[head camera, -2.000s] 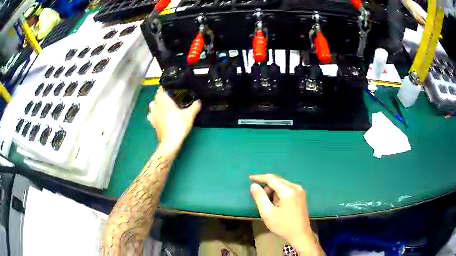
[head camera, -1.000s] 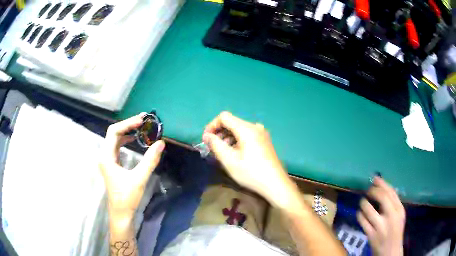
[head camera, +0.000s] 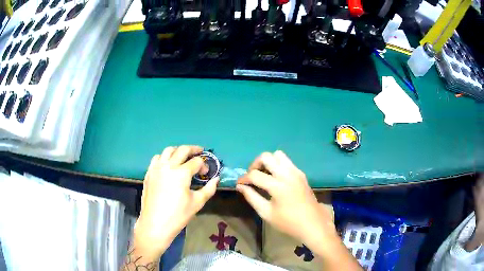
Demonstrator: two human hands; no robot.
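Observation:
My left hand point(head camera: 178, 193) holds a round watch housing point(head camera: 211, 167) by its rim at the bench's front edge; its open side with inner parts partly shows between the fingers. My right hand point(head camera: 281, 190) is just right of it, thumb and index finger pinched together around a small clear film point(head camera: 232, 174), which is blurred and hard to make out. A second open watch housing point(head camera: 347, 137) with a yellow and white inside lies on the green mat to the right.
The black press-holding fixture point(head camera: 265, 75) stands behind. A white foam tray point(head camera: 69, 114) of dark watches is at left, pale sheets point(head camera: 48, 222) below it. A white wipe point(head camera: 397, 103), pens and a bottle point(head camera: 423, 59) are at right. Another person's arm point(head camera: 475, 222) shows lower right.
The left hand has moved right with its watch housing, nearer the right hand. An open housing now lies on the mat at right. The other person's hand has withdrawn rightward. The view has shifted.

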